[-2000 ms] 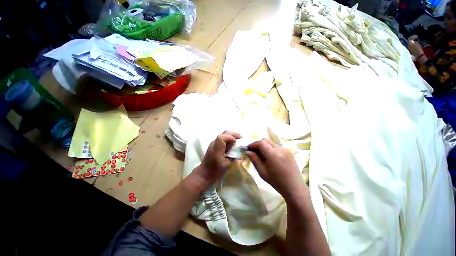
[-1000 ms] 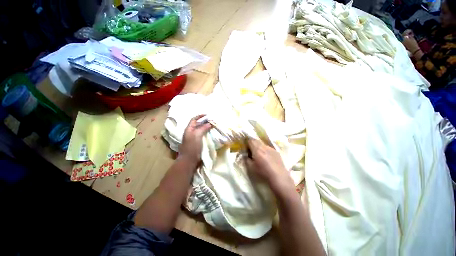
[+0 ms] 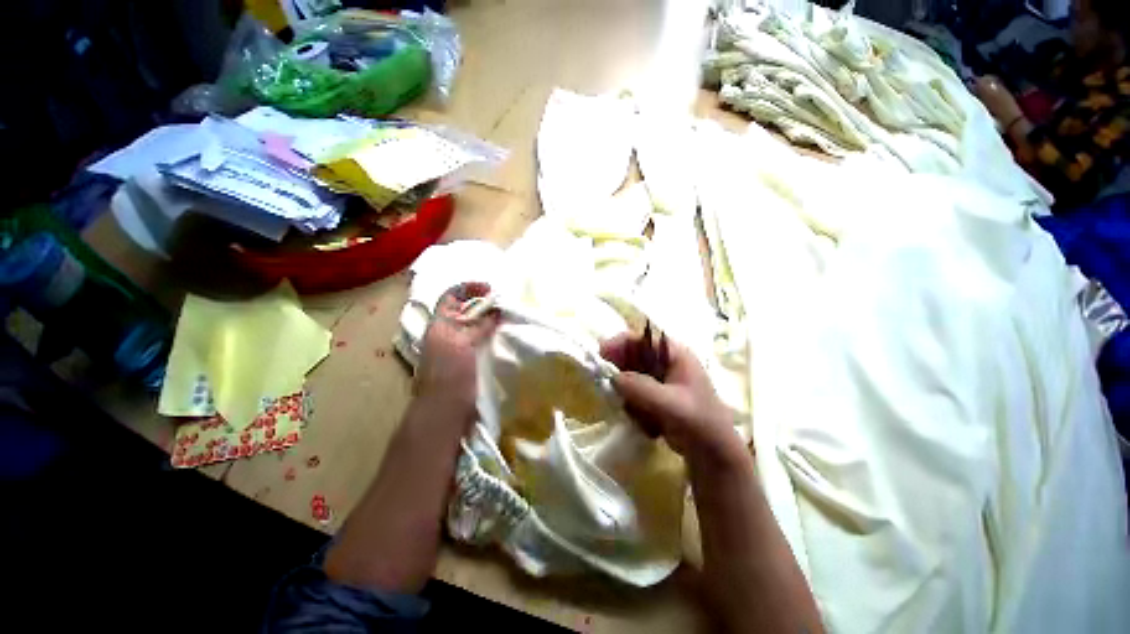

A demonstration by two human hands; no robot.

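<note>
A cream garment [image 3: 576,477] lies bunched on the table in front of me, its opening spread between my hands. My left hand [image 3: 456,341] grips the edge at the upper left. My right hand [image 3: 663,390] pinches the edge on the right. Dark pointed tips of thread snips [image 3: 654,344] stick up from my right hand; the rest is hidden. A ruched elasticated band [image 3: 486,502] shows at the garment's lower left. Narrow cream strips [image 3: 582,155] of cloth lie beyond the hands.
A garment stack [image 3: 942,396] covers the right side, with a crumpled pile [image 3: 830,74] behind. At left are a red tray [image 3: 359,260] with papers, yellow paper [image 3: 242,353], a red-patterned card [image 3: 242,431], a green basket [image 3: 341,81] and a bottle [image 3: 50,273]. A person [image 3: 1078,118] is far right.
My hands have moved apart and the garment's edge is now stretched open between them. The snips' tips now show above my right hand.
</note>
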